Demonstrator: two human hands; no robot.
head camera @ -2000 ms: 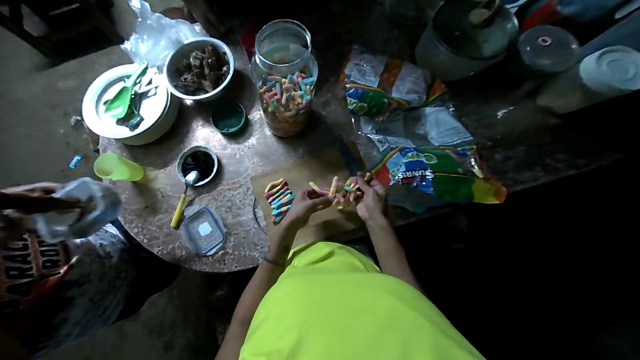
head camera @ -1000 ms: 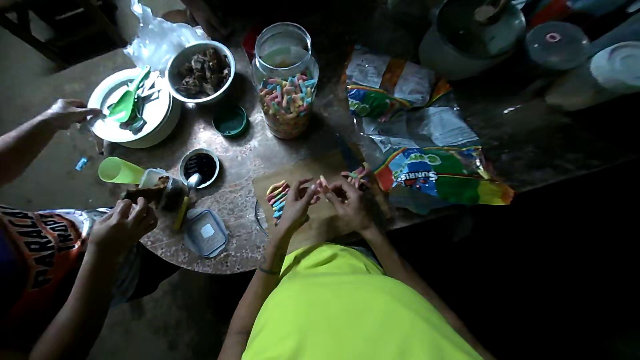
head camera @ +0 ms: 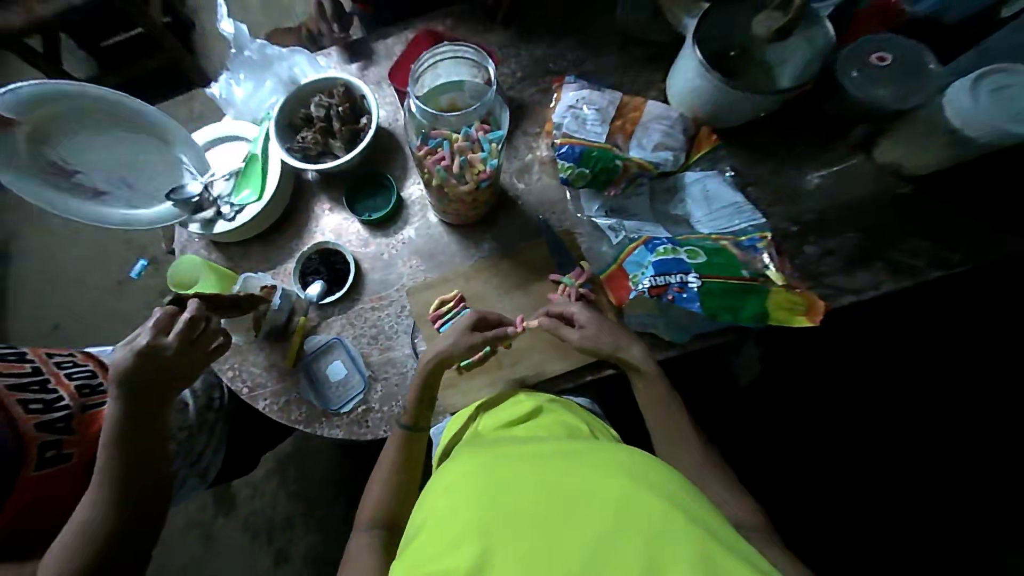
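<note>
Over a wooden cutting board point(head camera: 496, 280), my left hand point(head camera: 472, 336) and my right hand point(head camera: 580, 324) pinch the two ends of one small gummy candy strip point(head camera: 528, 323). Striped gummy strips point(head camera: 448, 310) lie in a row beside and partly beneath my left hand. A loose pile of gummy strips point(head camera: 572, 282) is just above my right hand, near a dark knife blade point(head camera: 555, 244). Behind the board stands an open glass jar point(head camera: 456, 136) partly filled with colourful gummy pieces. Candy bags point(head camera: 704, 276) lie to the right of the board.
A person's hand point(head camera: 172, 344) at left holds a dark food piece. Nearby are a bowl of dark sauce point(head camera: 324, 272), a plastic lid point(head camera: 334, 374), a green cup point(head camera: 200, 274), a bowl of brown food point(head camera: 324, 120) and an oval platter point(head camera: 96, 152). A large pot point(head camera: 744, 64) stands back right.
The oval platter has come into view above the stacked dishes at left. The other person's hand near those dishes is no longer seen there. My hands stay over the board.
</note>
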